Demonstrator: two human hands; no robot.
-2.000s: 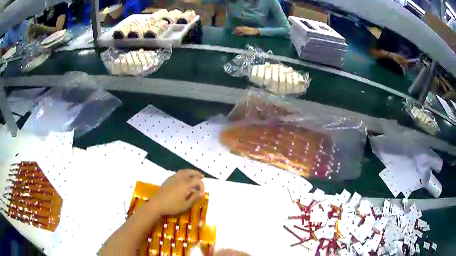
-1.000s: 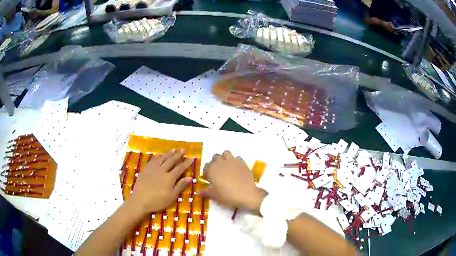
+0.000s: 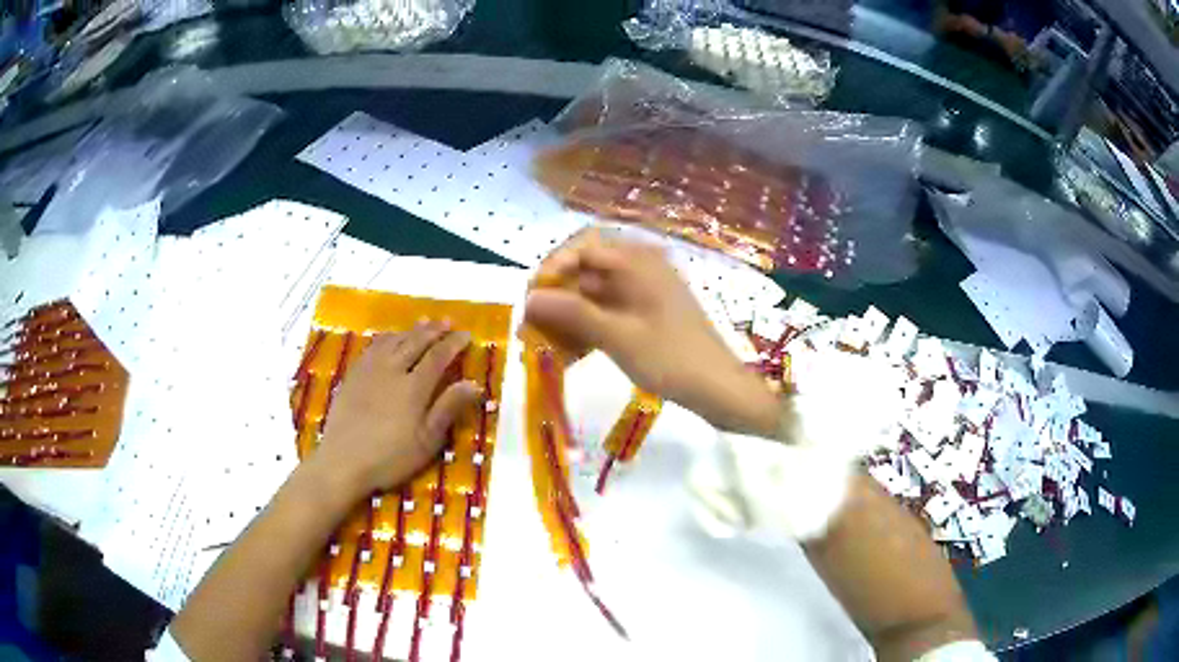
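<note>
The taped rows [image 3: 401, 524] lie on the white work board [image 3: 737, 582], an amber sheet crossed by dark-red strips with small white marks. My left hand [image 3: 394, 407] rests flat on them with fingers spread. My right hand [image 3: 608, 310] is just right of their top edge, fingers closed on the upper end of an amber taped strip [image 3: 548, 453]. That strip hangs towards me, separate from the rows, its dark-red end lowest. A short amber piece with red strips [image 3: 630, 427] lies on the board below my right wrist.
A loose parts pile [image 3: 963, 440] is at the right. Bagged parts [image 3: 724, 194] and dotted liner sheets [image 3: 414, 181] lie beyond the board. Another amber array [image 3: 62, 388] is at the far left. Bagged pale parts [image 3: 763, 58] lie further back.
The view has tilted down. My left hand first worked alone over the rows, then both hands. My right hand has moved up and now holds a long taped strip apart from the rows.
</note>
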